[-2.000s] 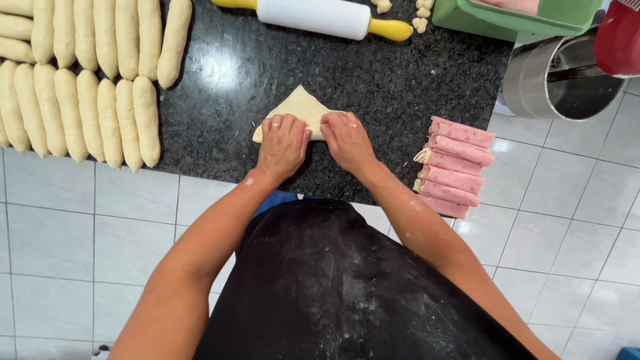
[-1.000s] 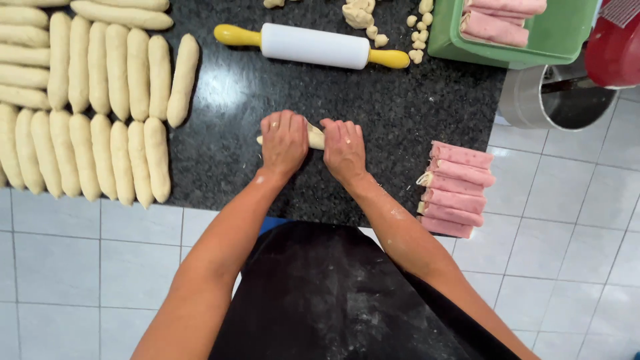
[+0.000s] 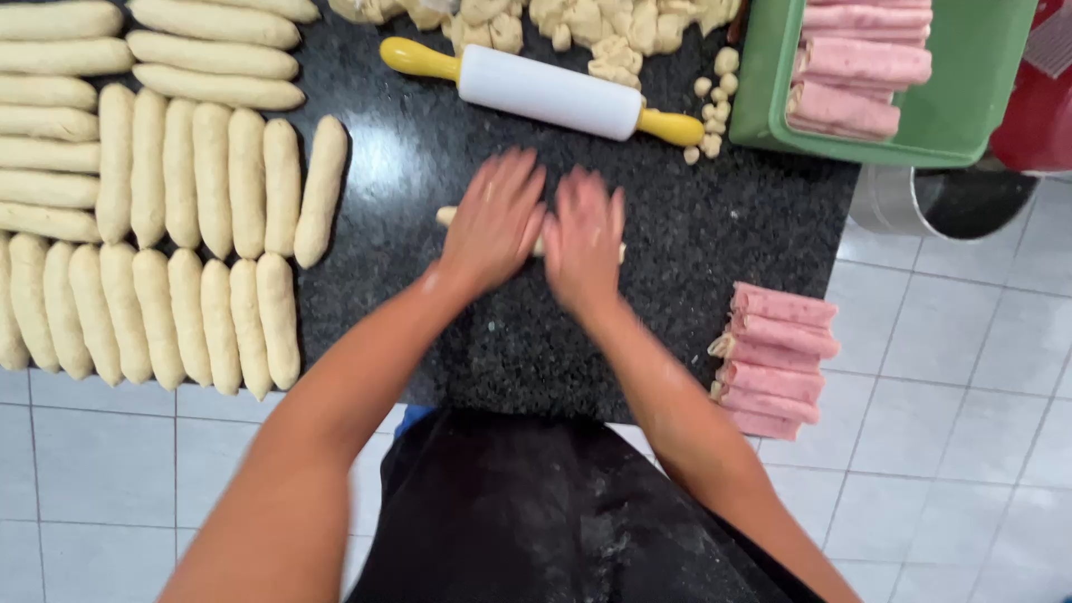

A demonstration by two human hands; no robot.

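Both my hands lie flat, palms down, on a roll of dough (image 3: 446,216) on the dark granite countertop (image 3: 519,352). My left hand (image 3: 496,219) covers its left part and my right hand (image 3: 586,234) its right part; the thumbs nearly meet. Only the roll's two ends and a bit between the hands show. Beyond the hands lies a rolling pin (image 3: 548,90) with a white barrel and yellow handles. To the left, rows of long dough rolls (image 3: 197,176) lie side by side. At the right edge are several rolled pink meat slices (image 3: 775,360) with pale filling.
A green plastic container (image 3: 871,151) holding more meat rolls (image 3: 867,63) stands at the back right. Beside the counter are a metal pot (image 3: 892,201) and a red object (image 3: 1038,109). Dough pieces (image 3: 615,25) and small dough balls (image 3: 717,109) lie at the back.
Two seconds ago a flat, pointed sheet of dough lay under my hands; now it is a narrow roll. My fingers have gone from curled to stretched out, and my hands have moved away from my body.
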